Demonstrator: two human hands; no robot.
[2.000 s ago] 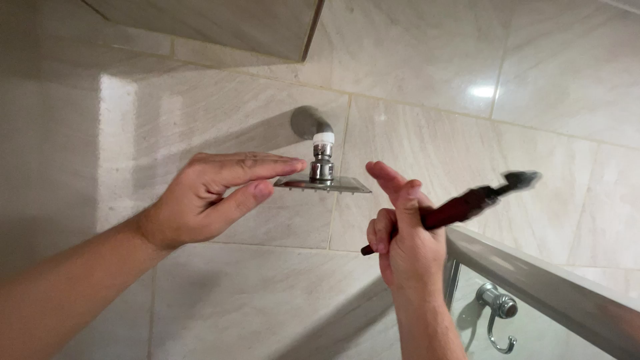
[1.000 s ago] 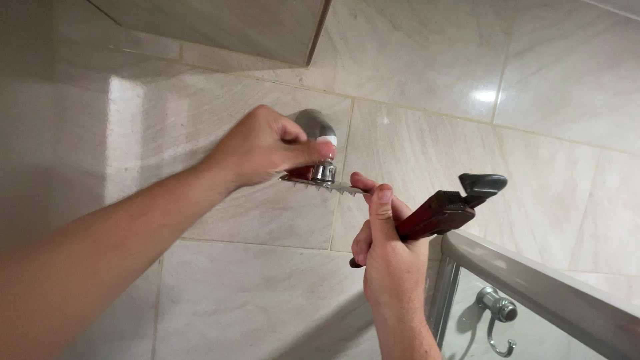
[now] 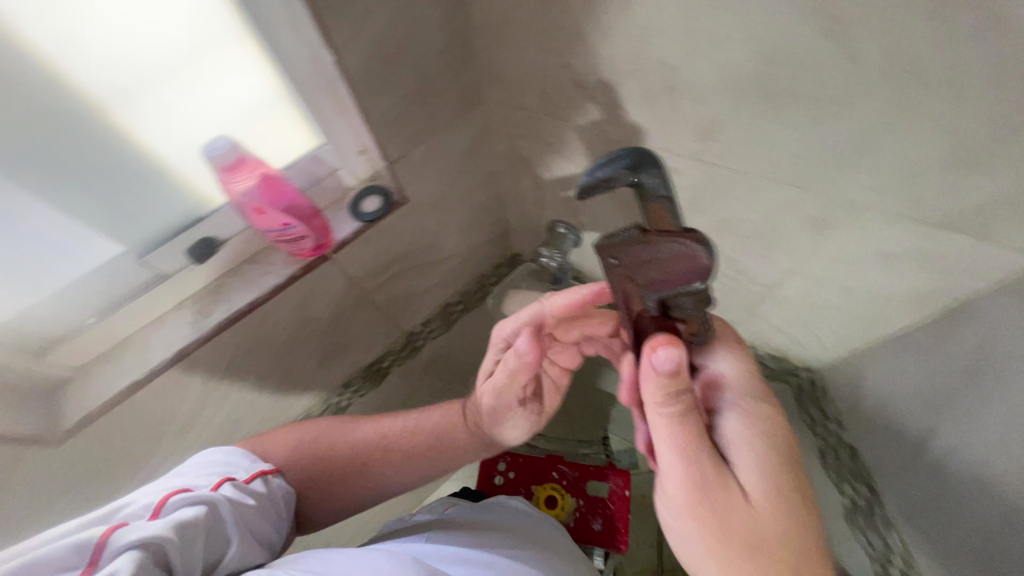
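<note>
A red pipe wrench with a dark hooked jaw (image 3: 660, 264) stands upright at right of centre, its jaw end up. My right hand (image 3: 712, 432) is closed around its handle, thumb along the front. My left hand (image 3: 540, 364) is beside the wrench on the left, palm partly facing me, fingers curled loosely; the fingertips reach the handle's edge, and whether they touch it is not clear. Nothing shows in the left palm. The lower handle is hidden by my right hand.
A pink plastic bottle (image 3: 276, 204) and a black ring (image 3: 371, 203) are on the window ledge (image 3: 200, 312) at left. A chrome fitting (image 3: 558, 244) is on the wall behind my hands. Below is a red platform (image 3: 612, 500) with a yellow round piece (image 3: 554, 502).
The view has swung from the shower head to a window corner and downward. My left hand has left the shower head fitting and is now beside the wrench, still in my right hand.
</note>
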